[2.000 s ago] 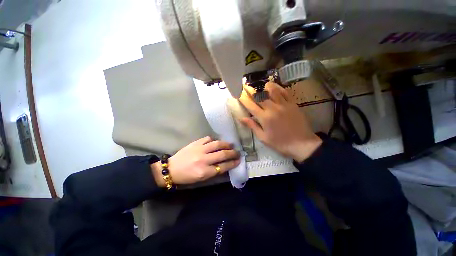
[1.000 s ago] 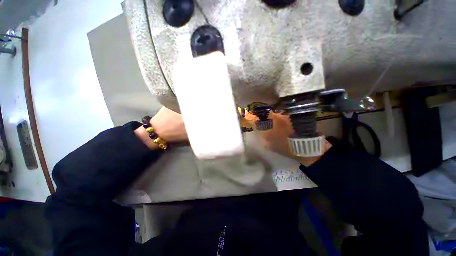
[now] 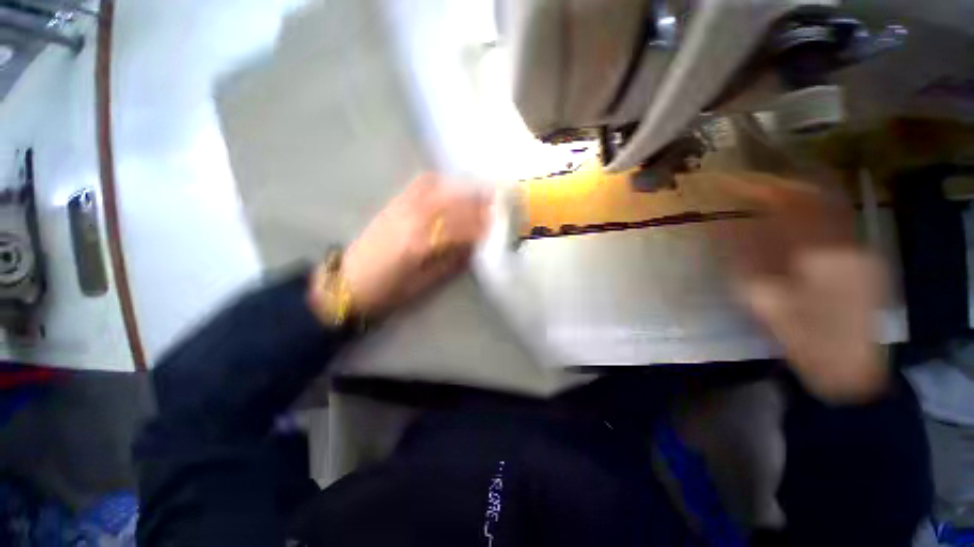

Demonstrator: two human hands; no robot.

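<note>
The grey-beige panel (image 3: 310, 182) lies on the white table left of the machine, its lower corner at the front edge. White pocketing cloth (image 3: 497, 251) shows at its right side, blurred. My left hand (image 3: 422, 240) is on the cloth at its right edge, fingers curled on it. My right hand (image 3: 817, 288) is blurred, to the right of the needle area; whether it holds anything cannot be told. The machine head (image 3: 582, 64) stands above, with the presser foot area (image 3: 652, 171) lit beside it. The scissors cannot be made out.
The machine bed (image 3: 598, 203) is yellow-brown with a dark seam line along its front. The table's brown edging (image 3: 112, 214) runs at the left, with part of another machine (image 3: 16, 256) beyond. A black strip (image 3: 935, 246) and heaped cloth (image 3: 945, 395) are at the right.
My left hand and the cloth have come out from behind the machine head, left of the needle. My right hand has moved away to the right. The camera view has shifted.
</note>
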